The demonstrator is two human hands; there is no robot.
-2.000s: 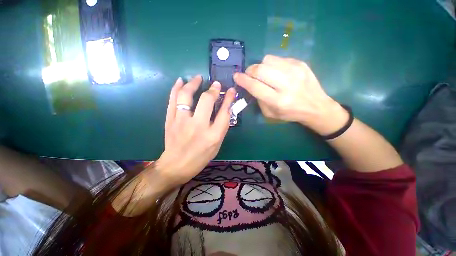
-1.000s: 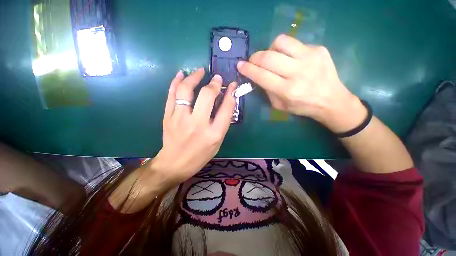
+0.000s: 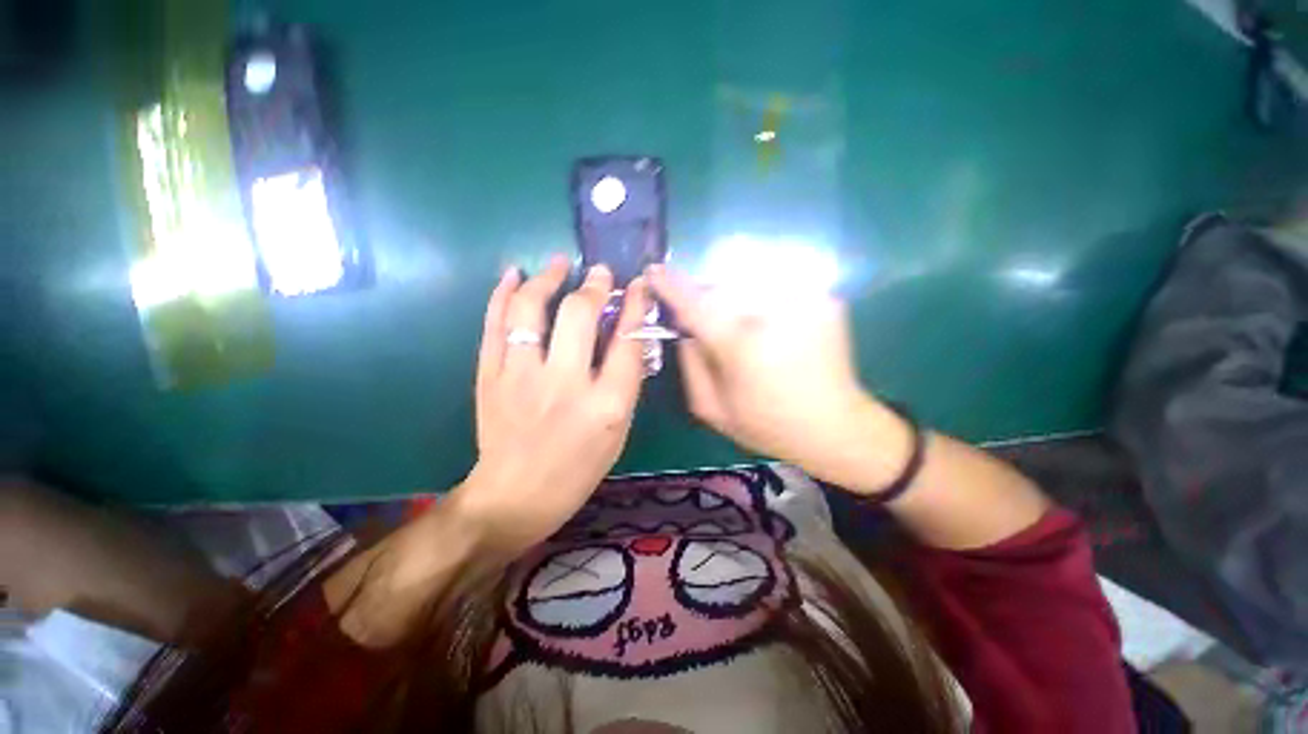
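A dark phone housing (image 3: 626,227) lies on the green bench in front of me, with a white round spot near its far end and a shiny board at its near end. My left hand (image 3: 552,380) holds it, fingertips on its lower half. My right hand (image 3: 768,351) is blurred and pinched at the housing's right edge. A slim pale-ended tool (image 3: 653,333) shows between the hands over the board and seems held in my right hand. The fingers hide part of the board and most of the tool.
Another dark phone housing (image 3: 294,158) with a glaring board lies at the left, beside a wide yellow film strip (image 3: 208,308). A clear film (image 3: 782,179) with a small yellow piece (image 3: 770,115) lies right of the phone. A person's grey sleeve (image 3: 1219,359) is at the right edge.
The view has shifted, so the bench things sit lower. My right hand is lower beside the housing, and the pale tool end now looks thinner and lies flatter across the board. My left hand stays on the housing.
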